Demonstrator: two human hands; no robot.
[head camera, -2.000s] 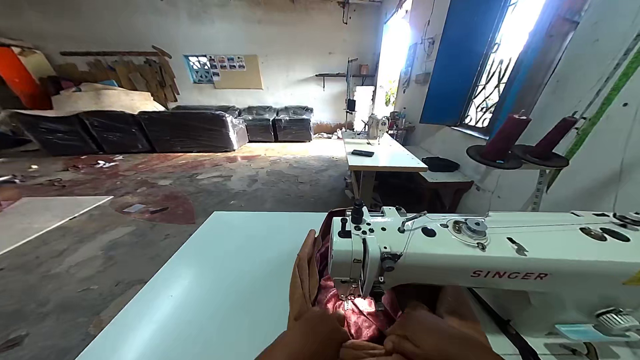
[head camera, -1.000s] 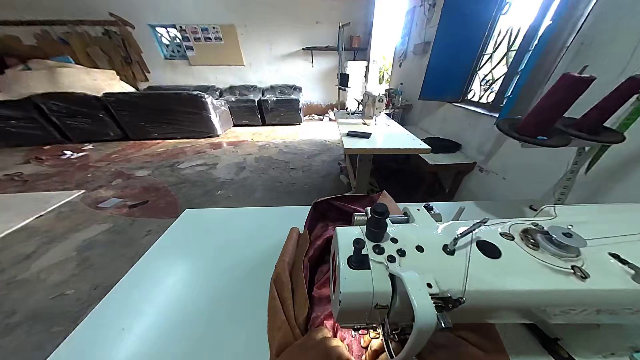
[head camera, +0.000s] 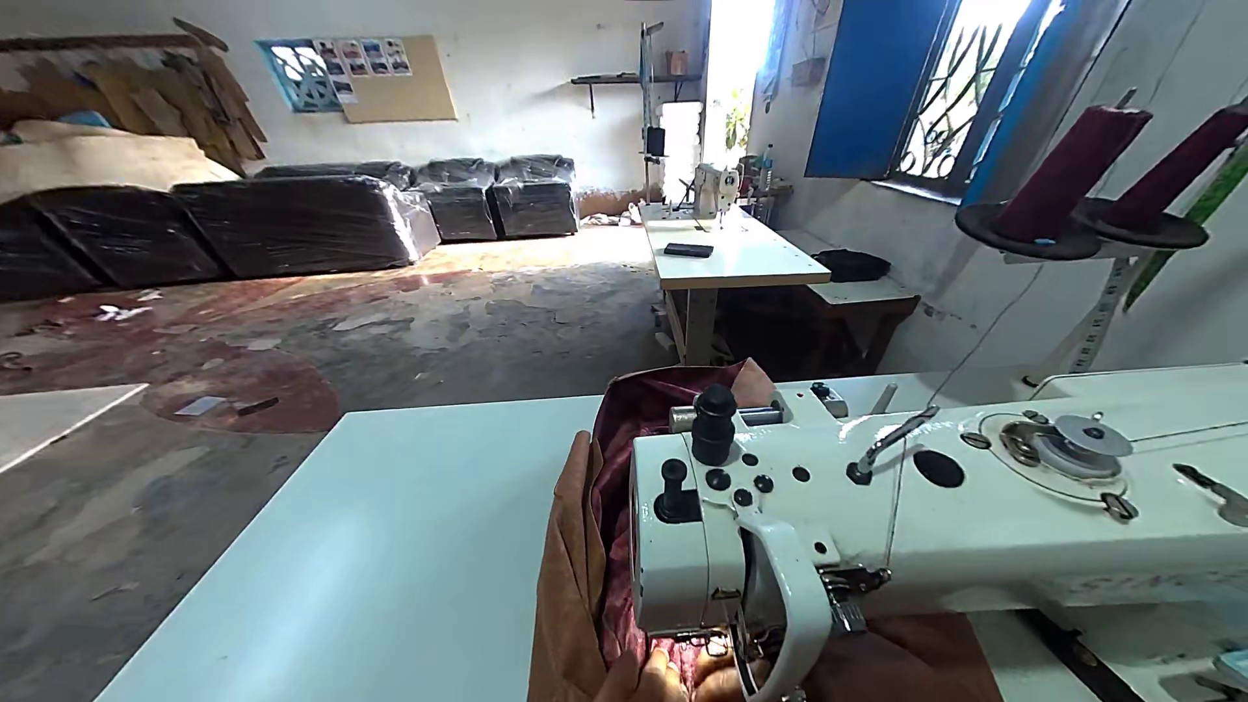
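A white industrial sewing machine (head camera: 936, 517) fills the right foreground. Maroon fabric (head camera: 616, 546) and brown material (head camera: 565, 585) run around the left side of its head and under it. At the bottom edge my left hand (head camera: 648, 680) presses the lit maroon fabric just in front of the needle area. My right hand (head camera: 721, 682) is close beside it on the same fabric, partly hidden by the machine's white lever guard. More brown material (head camera: 902, 663) lies under the arm to the right. The needle itself cannot be made out.
The pale table top (head camera: 390, 517) extends left of the machine. Two maroon thread cones (head camera: 1077, 175) stand on holders at right. Beyond are a second sewing table (head camera: 741, 263) with a black object (head camera: 688, 251) and plastic-wrapped black sofas (head camera: 292, 224) along the wall.
The view has moved closer over the machine head. Both hands, plainer two seconds ago, are now mostly hidden behind the machine head and the frame's bottom edge.
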